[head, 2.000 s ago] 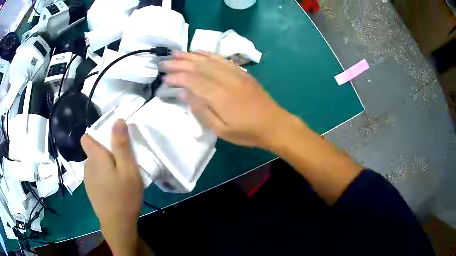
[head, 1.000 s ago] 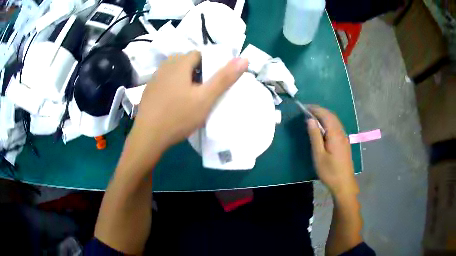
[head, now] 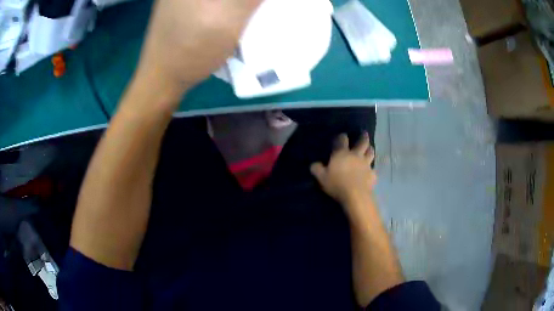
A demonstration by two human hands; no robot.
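Note:
A white rounded security camera (head: 285,42) with a small dark square label is at the table's front edge, cut off by the top of the picture. My left hand (head: 194,42) is blurred and partly out of the picture at the top; it holds the camera's left side. My right hand (head: 349,170) is below the table edge, over my dark clothing, fingers apart, with nothing visible in it. A folded grey-white cloth (head: 365,33) lies on the table right of the camera.
The green table (head: 130,79) has a pale front edge. More white camera housings (head: 54,24) are at upper left, with a small orange object (head: 58,65) near them. A pink strip (head: 431,56) sticks out at the table's right edge. Cardboard boxes (head: 516,200) stand at far right.
The view has tipped down towards my lap. My right hand has left the table and the thin thing it held is gone from it. My left hand stays on the camera.

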